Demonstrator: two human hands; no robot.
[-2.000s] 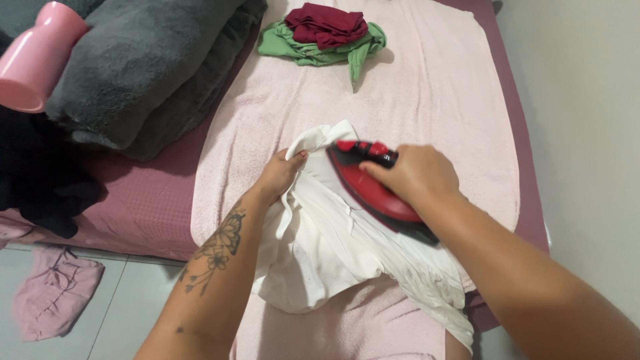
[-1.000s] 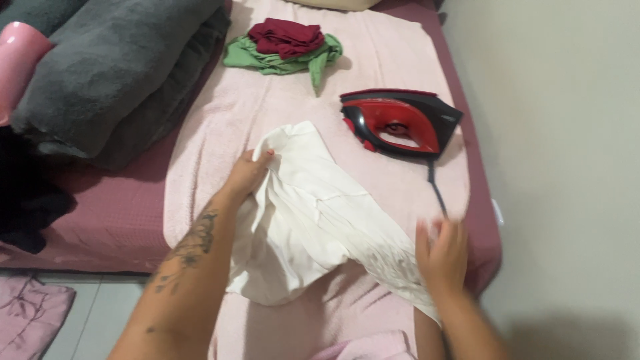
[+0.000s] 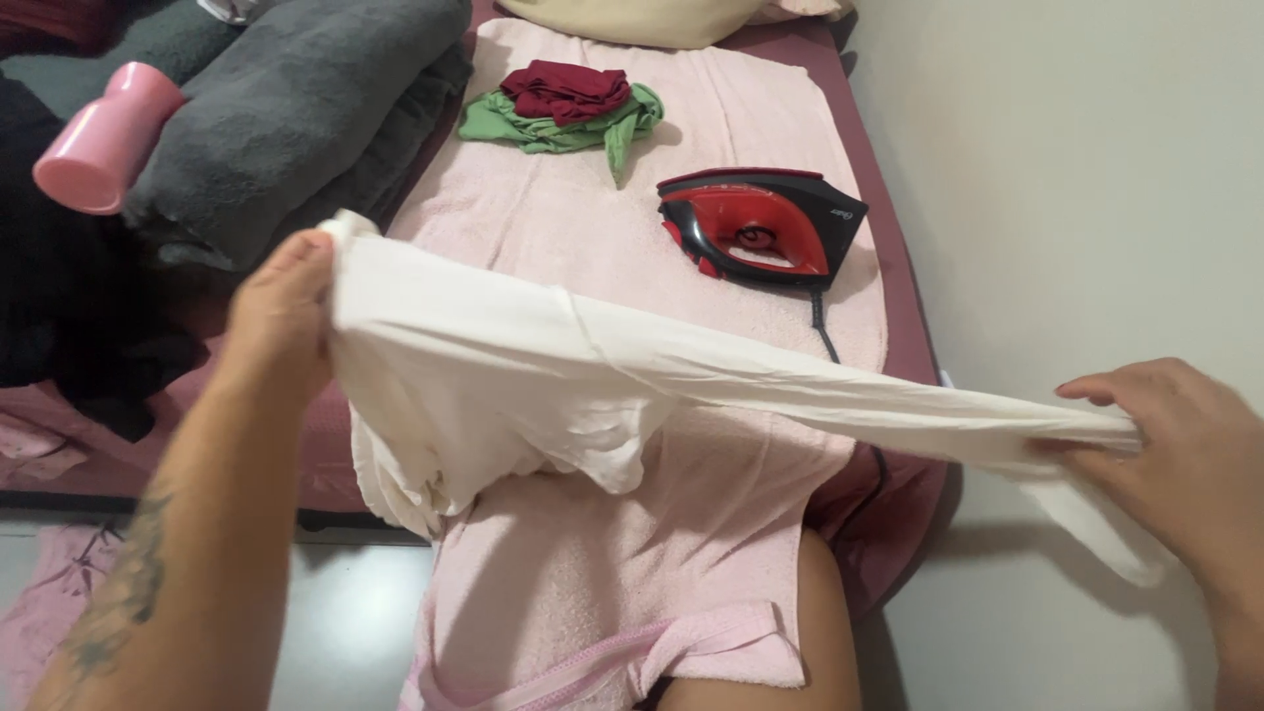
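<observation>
My left hand (image 3: 286, 321) grips one end of a white garment (image 3: 494, 346), its fingers partly hidden behind the cloth. At the right, my right hand (image 3: 1155, 434) holds the garment's long narrow end between thumb and fingers, and a loose flap hangs below. The cloth is stretched between both hands, with its lower left part bunched and drooping. Beyond it, a red and black clothes iron (image 3: 755, 232) lies on its side on a pale pink towel (image 3: 770, 109). Neither hand touches the iron.
Crumpled dark red cloth (image 3: 565, 91) lies on green cloth (image 3: 494, 123) at the towel's far end. A grey plush blanket (image 3: 296, 109) and a pink bottle (image 3: 109, 138) are at the left. The iron's cord (image 3: 828, 341) runs down the bed's right side, beside a pale wall (image 3: 1066, 197).
The iron, in my right hand two seconds ago, now lies on the towel. My right hand has moved right with one end of the garment, and the cloth is now lifted and pulled taut.
</observation>
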